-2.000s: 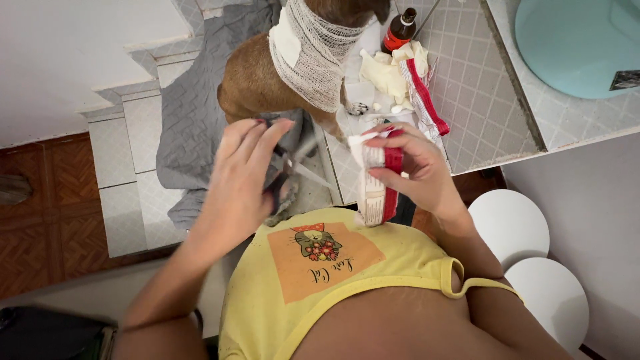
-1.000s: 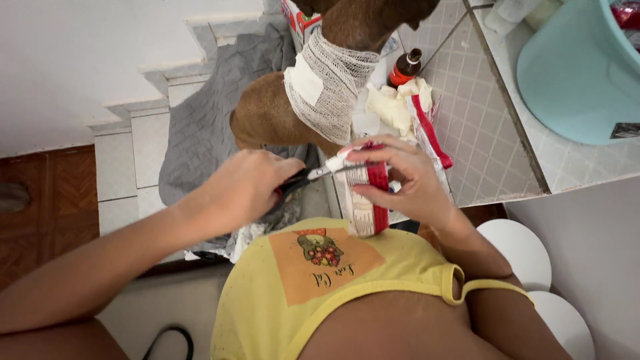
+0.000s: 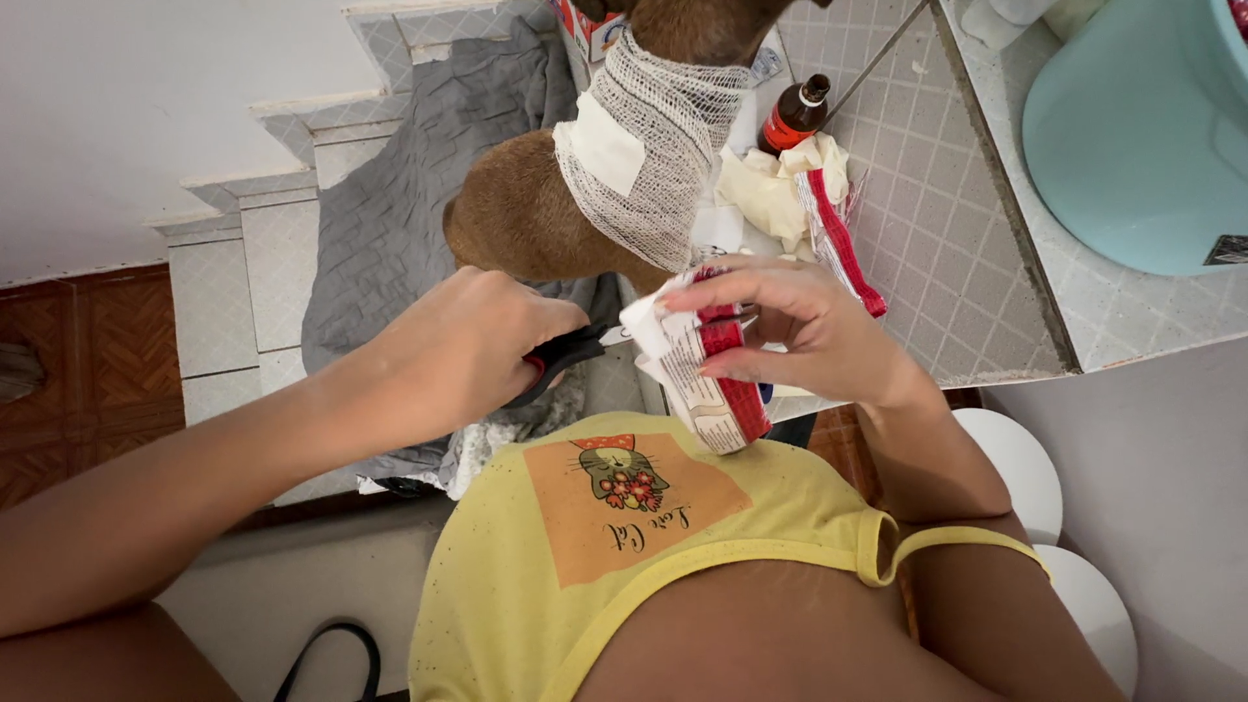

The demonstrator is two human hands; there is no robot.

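My left hand [image 3: 487, 346] grips scissors [image 3: 561, 361] by their black handles; their blades point at the packet and are mostly hidden by it. In my right hand [image 3: 790, 317] is a red and white printed packet [image 3: 707, 390], pinched between thumb and fingers against the yellow top, with white material [image 3: 648, 327] at its upper left. Just beyond stands a brown dog [image 3: 517, 210], its torso wrapped in white gauze mesh [image 3: 673, 127] over a pale pad [image 3: 604, 146]. Its face is out of view.
On the tiled ledge [image 3: 916, 195] are a dark bottle [image 3: 795, 117] with a red label, crumpled pale gloves [image 3: 770, 190] and a red-edged wrapper [image 3: 838, 239]. A teal bucket [image 3: 1131, 146] stands at right. A grey cloth [image 3: 390, 234] drapes over tiled steps [image 3: 278, 263] at left.
Two seconds ago the scissors were spread beside the packet; one second ago their blades lay across its upper edge. Now the blades are mostly out of sight at the packet, still in my right hand.
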